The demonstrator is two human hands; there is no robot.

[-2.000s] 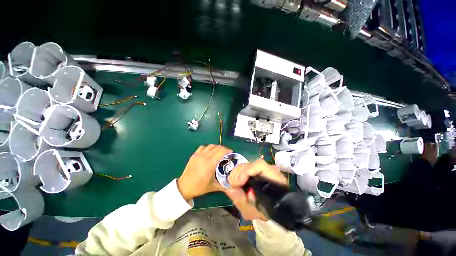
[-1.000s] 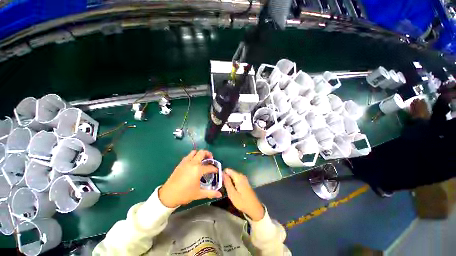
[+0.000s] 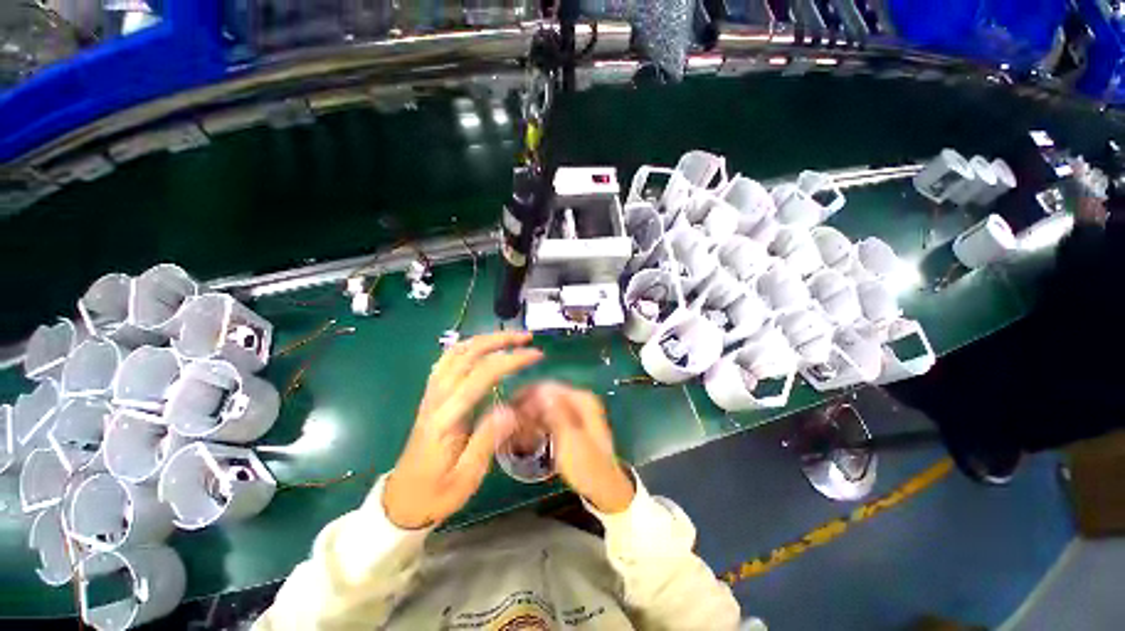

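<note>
A white cup-like housing (image 3: 528, 459) is low between my hands, its mouth facing up and partly covered by them. My left hand (image 3: 450, 431) is at its left, fingers spread. My right hand (image 3: 575, 441) is blurred at its right; whether it touches the housing cannot be told. A thin lead wire shows by the left fingers. The black electric screwdriver (image 3: 518, 240) hangs nose down beyond my hands, left of the white screw feeder (image 3: 592, 269). Small wired units (image 3: 359, 295) lie on the green bench, one beside my left fingertips.
Many white housings (image 3: 204, 401) stand at the left with leads trailing, and another group (image 3: 771, 290) stands right of the feeder. A dark conveyor (image 3: 358, 160) runs behind. A person's dark sleeve (image 3: 1036, 358) is at the right. A clear shiny item (image 3: 839, 456) is beyond the bench's front edge.
The screwdriver went from my right hand to hanging, and now hangs left of the feeder. My left hand has opened from around the housing. The view has also shifted.
</note>
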